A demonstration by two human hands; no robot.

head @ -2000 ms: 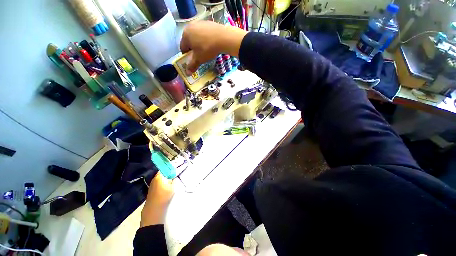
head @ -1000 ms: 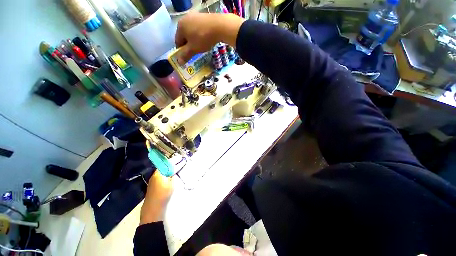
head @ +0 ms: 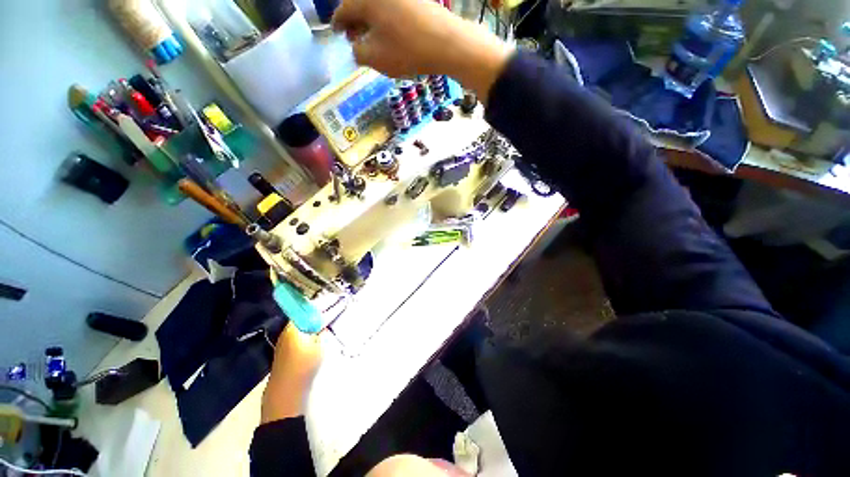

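Observation:
The cream sewing machine (head: 373,210) stands on the pale table. My left hand (head: 296,363) is at the needle end, its fingers hidden behind the turquoise guard (head: 296,307); whether it holds anything cannot be told. My right hand (head: 396,37) is raised above the yellow-blue bobbin box (head: 349,112), apart from it, at the top edge of the picture. Its fingers are curled with the fingertips together; whether something thin is between them cannot be told. Rows of small dark spools (head: 415,101) stand at the box's right.
Navy fabric pieces (head: 219,345) lie left of the machine. Green-handled snips (head: 438,237) lie beside the machine base. A tool holder (head: 158,121) hangs on the wall. A reddish jar (head: 306,147) stands beside the bobbin box. A water bottle (head: 701,51) and navy fabric (head: 652,102) are at upper right.
My right hand has risen off the bobbin box, moving up and slightly right, and more of the box and spools shows. My left hand has stayed at the needle end.

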